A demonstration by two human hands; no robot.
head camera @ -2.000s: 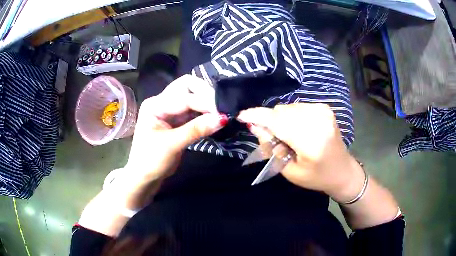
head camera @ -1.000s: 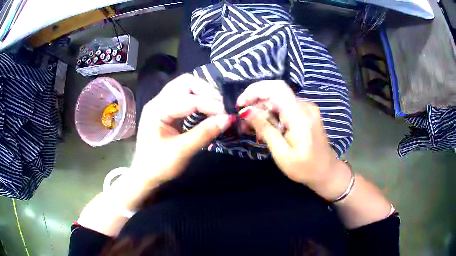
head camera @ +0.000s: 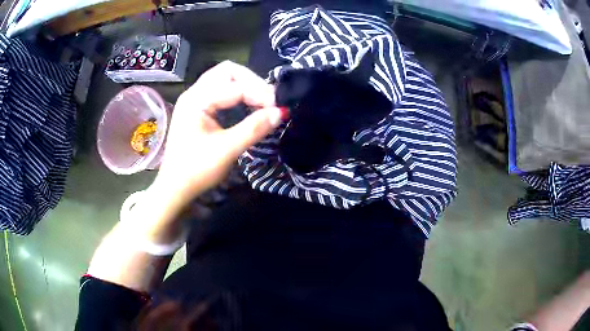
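A dark garment with white stripes lies bunched on my black-clothed lap. Its plain black inner part faces up. My left hand pinches the edge of the black part between thumb and fingertips, at its left side. My right arm shows only as a wrist with a bracelet at the lower right edge. The right hand itself is cut off by the picture's edge. No needle, thread or snips can be made out.
A pink basket with something orange inside stands on the floor at left. Behind it is a box of small spools. Striped garments hang at far left and lie at right. A white-covered table edge crosses the top.
My right hand, with the snips seen earlier in it, has left the cloth and gone out to the lower right. My left hand keeps its pinch, slightly higher. The black part is more spread out.
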